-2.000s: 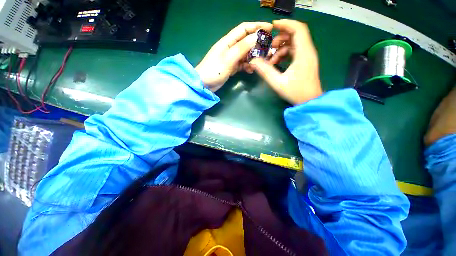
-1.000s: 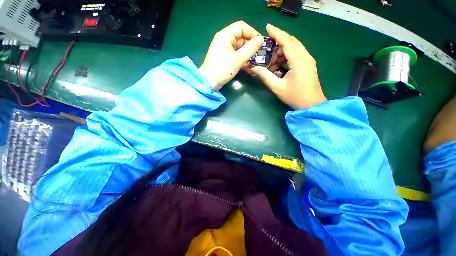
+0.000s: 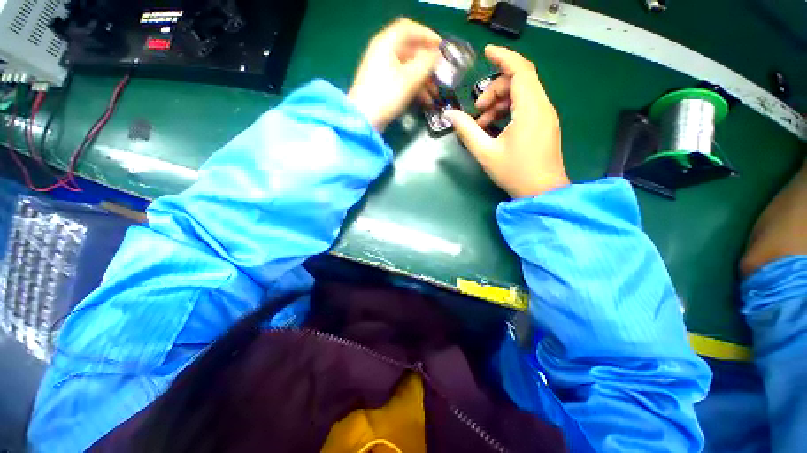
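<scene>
My left hand (image 3: 395,71) is blurred at upper centre and grips a shiny, rounded-square case part (image 3: 454,62) by its left edge. My right hand (image 3: 524,124) is close on the right. Its thumb tip touches a small black housing (image 3: 438,119) with pale parts inside, just below the case part. Another small dark piece with a silvery face (image 3: 484,87) sits at my right hand's curled fingers. Whether thin leads join these pieces is too blurred to tell.
A solder wire spool (image 3: 687,124) stands right. A black block with an orange-brown end (image 3: 507,18) lies by the white strip (image 3: 611,34). A black bench unit (image 3: 177,44), vented box (image 3: 31,40) and red leads (image 3: 99,133) are upper left; a blister tray (image 3: 40,274) lower left. Another person's arm (image 3: 779,221) is far right.
The pieces, held together a second ago, are now apart. My left hand has moved up with the shiny case part, and the black housing shows lower, by my right thumb.
</scene>
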